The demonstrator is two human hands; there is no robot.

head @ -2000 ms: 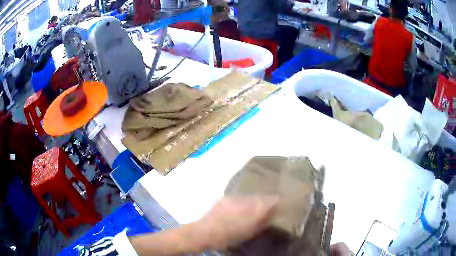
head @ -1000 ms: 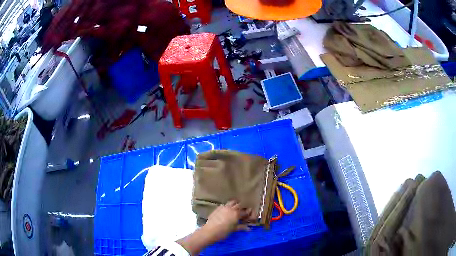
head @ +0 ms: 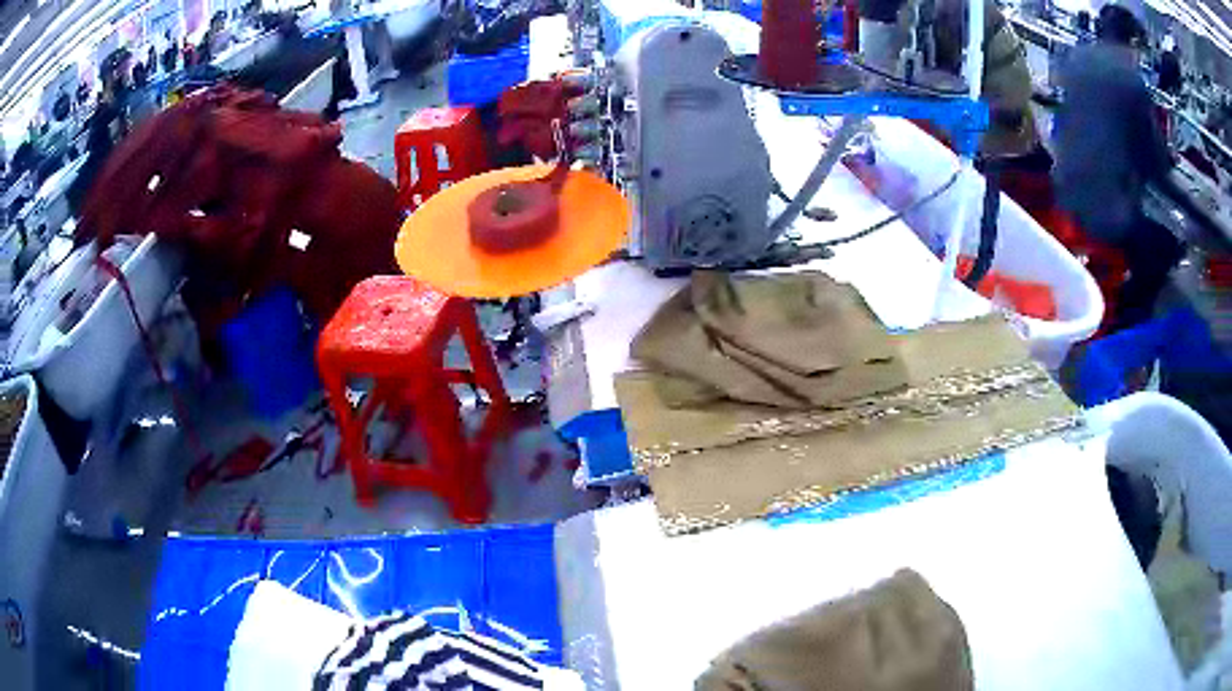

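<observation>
A brown garment piece (head: pixel 858 645) lies at the bottom edge of the white table, cut off by the picture's edge. A crumpled brown bundle (head: pixel 770 338) rests on flat brown strips (head: pixel 865 439) with pale, shiny lines, farther back on the table. A black-and-white striped sleeve (head: pixel 419 656) shows at the bottom left over the blue crate (head: pixel 473 581) and its white sheet (head: pixel 277 634). Neither of my hands shows; both are out of the picture or hidden.
A grey machine head (head: pixel 699 149) and an orange disc (head: pixel 446 250) with a dark red roll stand at the back. A red stool (head: pixel 392 324) is left. White tubs (head: pixel 1189 425) flank the table. A person (head: pixel 1115 135) is at the back right.
The view has swung up and right from the crate towards the table. The hand seen on the brown piece on the crate is out of sight; only the striped sleeve shows.
</observation>
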